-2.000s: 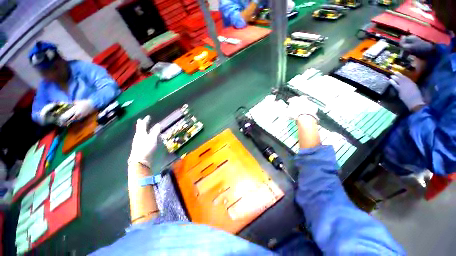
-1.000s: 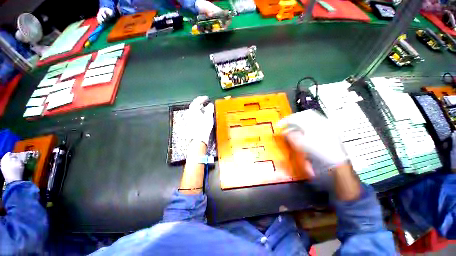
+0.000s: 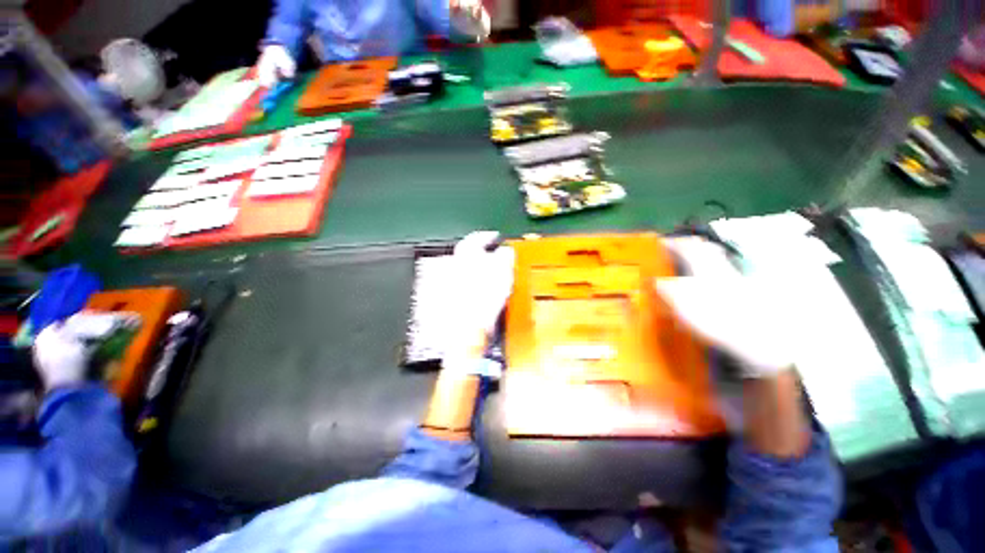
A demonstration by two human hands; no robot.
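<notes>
The orange fixture [image 3: 583,356] lies in front of me with no board in its recesses. My left hand [image 3: 478,292], in a white glove with a blue wrist band, lies over the right side of the speckled screw tray [image 3: 430,308], against the fixture's left edge. Its fingers are too blurred to read. My right hand [image 3: 729,313], gloved in white, is strongly blurred at the fixture's right edge. Whether it holds anything cannot be told. Pale strips [image 3: 842,356] lie in rows to its right.
Two board assemblies [image 3: 564,178] sit on the green belt [image 3: 410,184] beyond the fixture. A red board with pale strips [image 3: 324,200] lies at upper left. Another worker's gloved hand [image 3: 63,351] is at far left by a second orange fixture [image 3: 157,313]. A person in blue sits opposite.
My left hand came from near the belt's board to the tray. My right hand left the pale strips for the fixture's right edge. A second board assembly now stands on the belt beside the first.
</notes>
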